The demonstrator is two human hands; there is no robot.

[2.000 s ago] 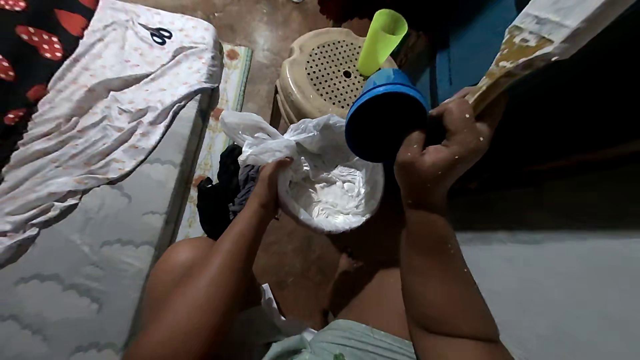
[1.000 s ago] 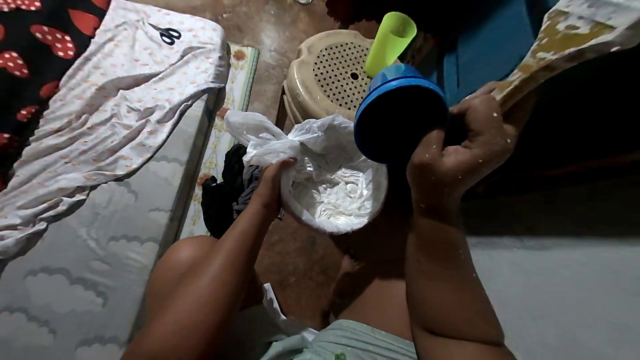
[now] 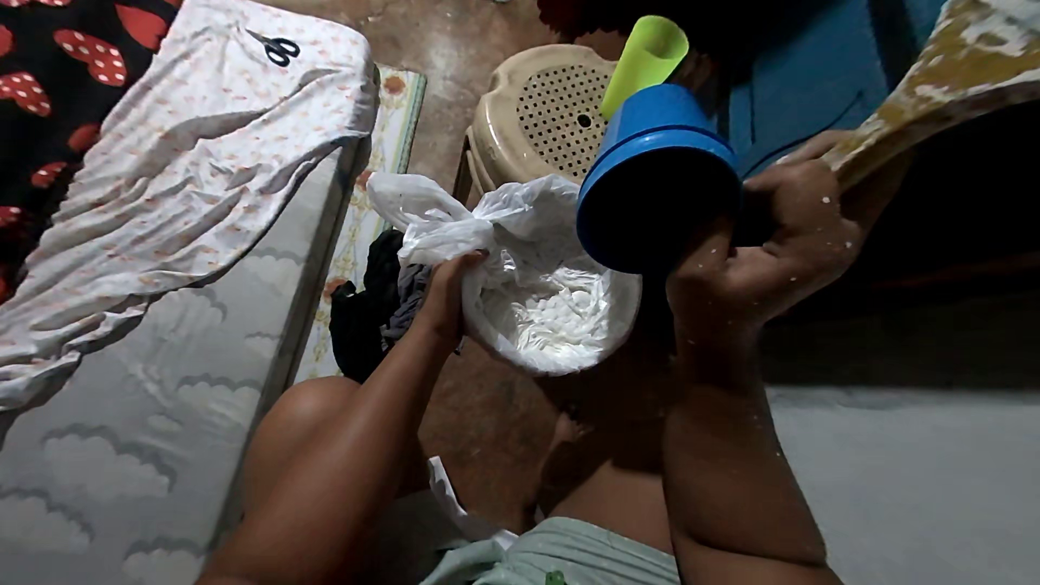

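Observation:
My left hand (image 3: 455, 288) grips the side of a round container lined with a white plastic bag (image 3: 439, 203), knotted at its upper left. White material (image 3: 561, 313), wet or pasty in look, lies inside it. My right hand (image 3: 780, 236), dotted with white specks, holds a blue plastic cup (image 3: 666, 154) with its dark open end facing me, above and right of the container. Between that hand's fingers is also a long piece smeared with white and yellowish-brown (image 3: 934, 97); its exact kind I cannot tell. The cup hides part of the container's rim.
Behind the container stands a beige perforated plastic stool (image 3: 508, 101) with a lime-green tumbler (image 3: 646, 57) at its right edge. Black-handled scissors (image 3: 280, 50) lie on a patterned white cloth (image 3: 211, 138) over a mattress (image 3: 195, 382) at left. Dark cloth (image 3: 370, 313) lies beside the container.
My right hand and the blue cup have moved slightly right compared with two seconds ago. My left hand keeps its hold on the lined container.

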